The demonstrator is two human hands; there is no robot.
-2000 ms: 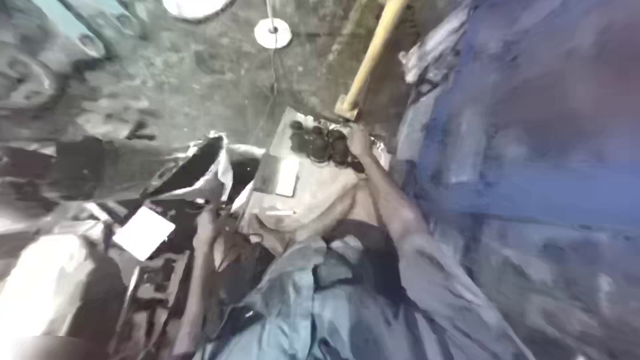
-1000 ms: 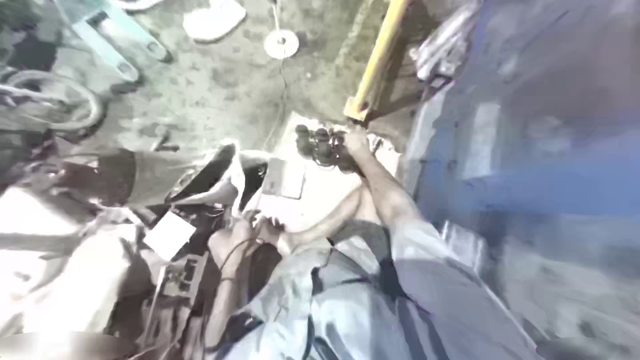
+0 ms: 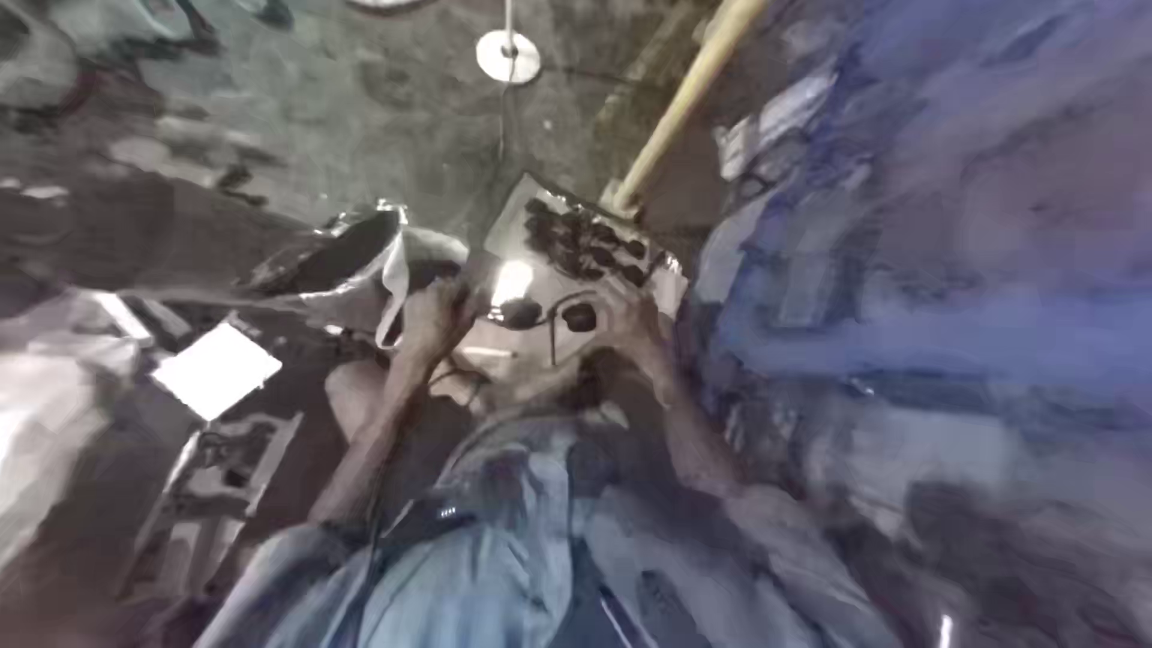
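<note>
Between my feet lies a pale sheet (image 3: 506, 220) bearing a cluster of small dark round pieces (image 3: 576, 236). My right hand (image 3: 630, 319) is at the sheet's right side, beside a dark round piece (image 3: 579, 316) and a thin dark curved wire or cord (image 3: 553, 328); blur hides whether its fingers grip anything. My left hand (image 3: 438, 315) is at the sheet's left edge, next to the open mouth of a whitish sack (image 3: 393, 279). Another dark round piece (image 3: 520, 313) sits between the hands, near a shiny bright patch. What the left fingers hold is unclear.
A yellow bar (image 3: 693, 90) slants down to the sheet's far edge. Beyond stands a white round base with a pole (image 3: 508, 57). At left are a bright white square (image 3: 218, 371) and a metal frame (image 3: 225, 468). A large blue surface (image 3: 945, 333) fills the right side.
My left hand has moved from beside the sack, lower left, up to the sheet's left edge. My right hand has come nearer my body from the dark pieces. Two dark pieces now lie apart from the cluster.
</note>
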